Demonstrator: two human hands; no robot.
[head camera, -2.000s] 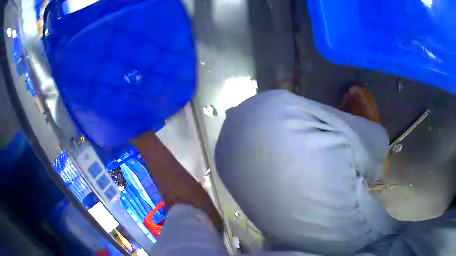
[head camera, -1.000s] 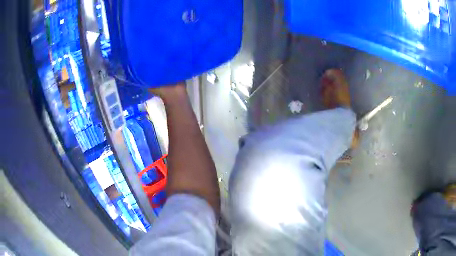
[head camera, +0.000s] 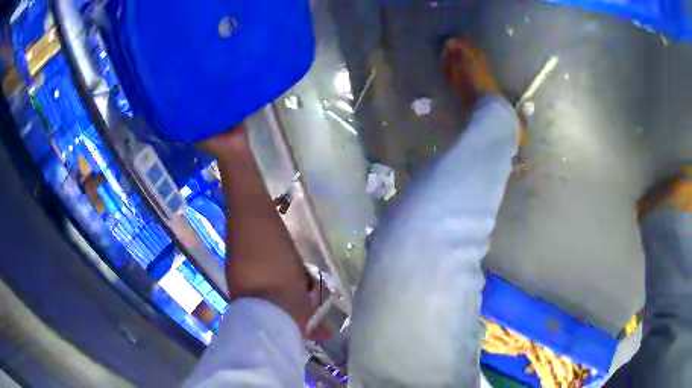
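Note:
A blue plastic stool (head camera: 216, 72) with a rounded square seat and a small pale hole fills the upper left; its legs cannot be made out. My left hand (head camera: 224, 141) is at the seat's near edge, with the fingers mostly hidden under it, and grips it there. The bare forearm and pale sleeve run down to the bottom left. My right hand is not in view.
Blue tray (head camera: 550, 312) with orange-tan stick-like parts stands low right. Another blue tray (head camera: 652, 10) is cut off at the top right. Two feet and trouser legs stand on the grey floor, with white scraps (head camera: 381, 182). A metal-edged bench and blue trays line the left.
Over the two seconds, the view has shifted, showing more floor and the tray of stick-like parts. The upper right tray has mostly left the picture. My left hand stays at the stool's edge.

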